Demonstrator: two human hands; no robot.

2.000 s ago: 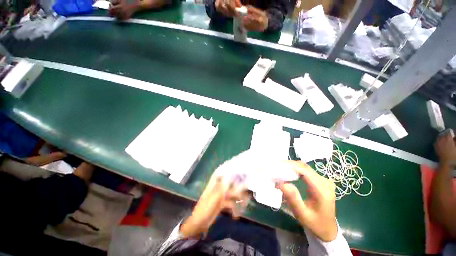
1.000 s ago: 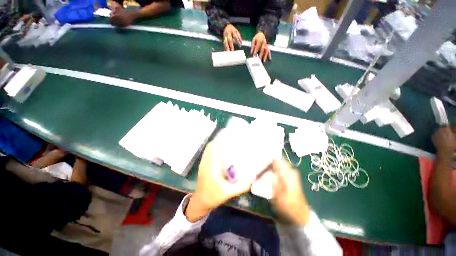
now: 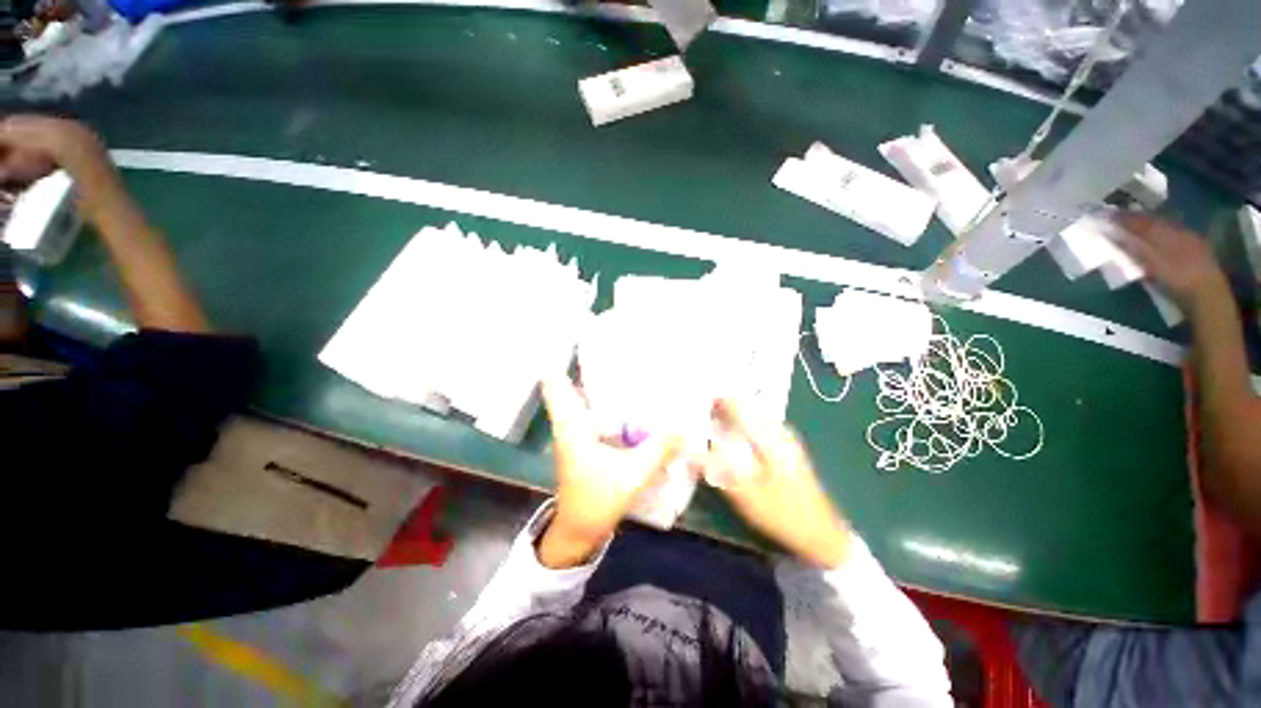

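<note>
My left hand [image 3: 598,468] is on a white carton [image 3: 664,501] at the bench's near edge, with a small purple mark near the thumb. My right hand [image 3: 763,474] is at the carton's right side, its fingers bent around that end and slightly blurred. White flat pieces [image 3: 692,332] lie just beyond both hands; overexposure hides their edges. A row of white cartons [image 3: 456,332] with raised jagged flaps lies left of my hands. Small white pieces [image 3: 871,329] lie to the right, beside tangled white cord loops [image 3: 954,401].
Loose white cartons [image 3: 857,194] lie on the green belt beyond the white strip [image 3: 415,199]. A slanting grey post [image 3: 1065,166] stands at right. A person's arm [image 3: 132,235] reaches in at left near a white carton. Another person's arm [image 3: 1217,332] reaches the cartons at right.
My hands are closer together, lower on the carton at the near edge. The view has shifted. The left and right persons' arms now reach in over the bench; the opposite person's hands have left view.
</note>
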